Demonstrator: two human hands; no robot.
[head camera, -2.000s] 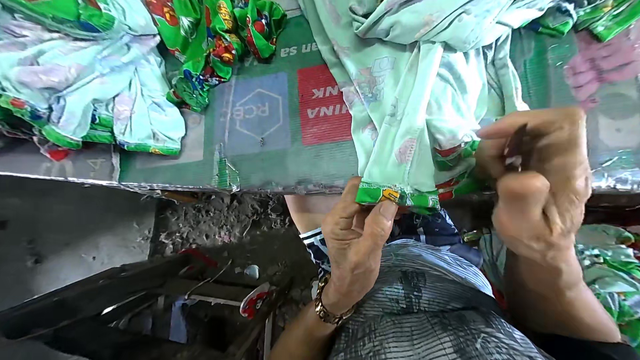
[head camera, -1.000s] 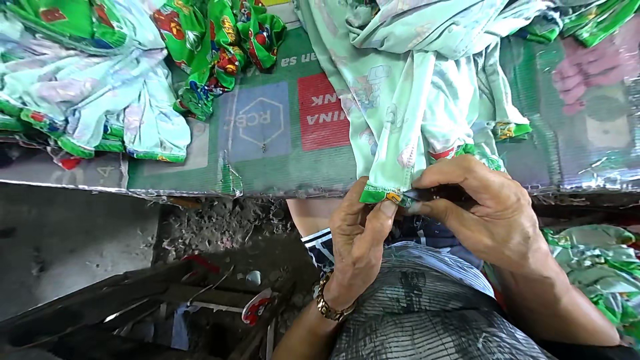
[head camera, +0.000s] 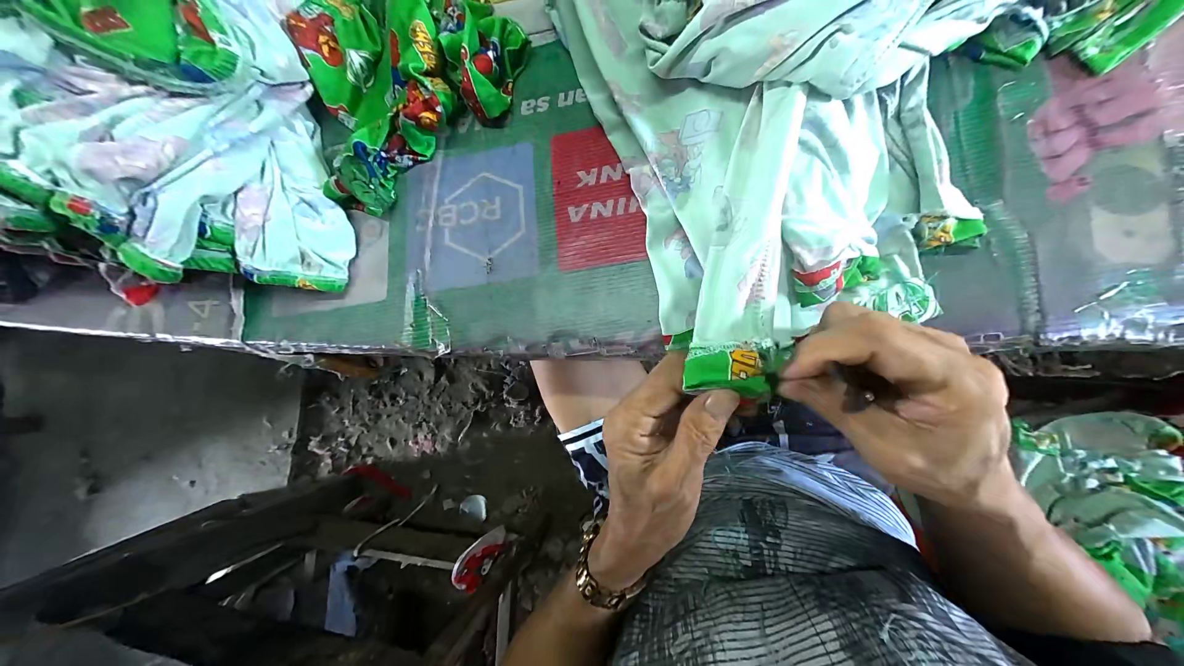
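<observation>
A pale green printed garment hangs over the near edge of the table, its narrow end trimmed with a bright green cuff. My left hand pinches that cuff between thumb and fingers from the left and below. From the right, my right hand has thumb and forefinger tips at the cuff's right corner. A small dark tool, perhaps thread snips, lies within the curled fingers of my right hand; most of it is hidden. Another green-trimmed end of the pale cloth lies just beyond.
The table is covered with a green printed plastic sheet. Pale green garments are heaped at the left, beside bright green printed cloth. More garments lie low at the right. A dark frame stands on the floor at lower left.
My right hand was raised with the dark tool showing at its fingers two seconds ago; it has since come down and left to the cuff. My left hand has stayed on the cuff.
</observation>
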